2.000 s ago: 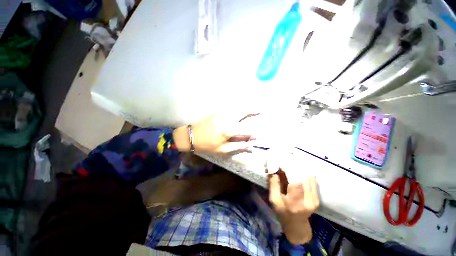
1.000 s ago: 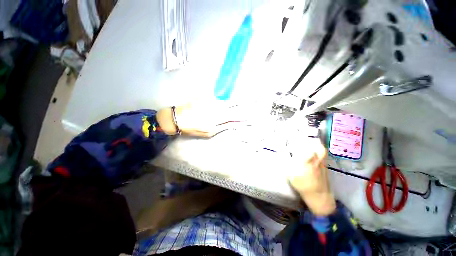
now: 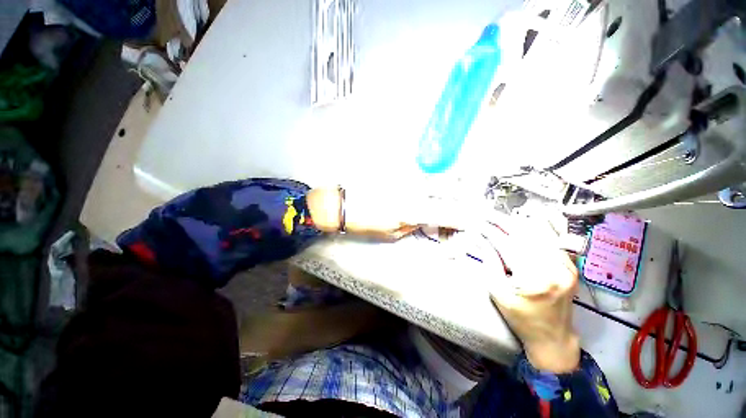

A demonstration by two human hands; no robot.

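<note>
The sewing machine's presser foot and needle area (image 3: 511, 196) is beside a strong bright spot. My left hand (image 3: 388, 224) lies flat on the table left of it, its fingers washed out by glare. My right hand (image 3: 536, 265) is just below the needle area, fingers bent and pointing to it. Any cloth under the hands is lost in the glare, so I cannot tell what either hand holds. Striped slotted strips (image 3: 334, 57) lie flat at the upper left of the table.
A turquoise plastic object (image 3: 460, 106) lies above the work. A phone with a lit pink screen (image 3: 613, 251) and red-handled scissors (image 3: 664, 343) lie to the right. The machine arm (image 3: 654, 155) spans the upper right. Blue checked cloth (image 3: 343, 380) covers the lap below the table edge.
My right hand has moved from the table's front edge up to the needle area. My left hand has shifted slightly towards the needle. The camera view has also shifted.
</note>
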